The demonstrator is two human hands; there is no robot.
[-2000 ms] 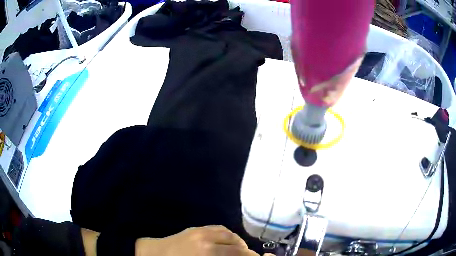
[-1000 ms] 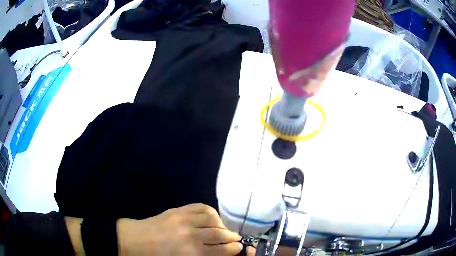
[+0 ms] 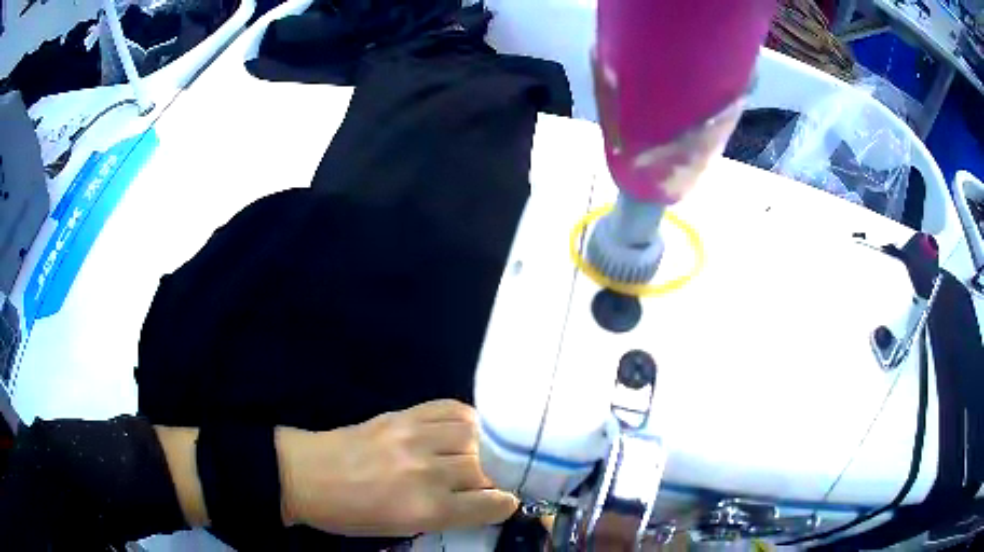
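A large black garment piece point(image 3: 345, 291) lies spread left of the white sewing machine head point(image 3: 734, 345). My left hand point(image 3: 394, 471) is at the bottom centre, back up, with a black band at the wrist. Its fingers are bent and bunched beside the needle area, on the edge of the black cloth. The fingertips reach the small metal parts under the head, beside the shiny metal guard point(image 3: 629, 485). What lies under the fingers is hidden. My right hand is not in view.
A magenta cone point(image 3: 680, 97) stands on a grey ribbed base with a yellow ring above the head. A blue JACK sticker point(image 3: 81, 232) is on the table at left. Clear plastic point(image 3: 852, 146) and dark cloth lie behind the machine, inside a white rim.
My left hand has moved up in the picture, and the cloth's near part has shifted up and bunched more. Bare white surface now shows below the hand. The view has also shifted.
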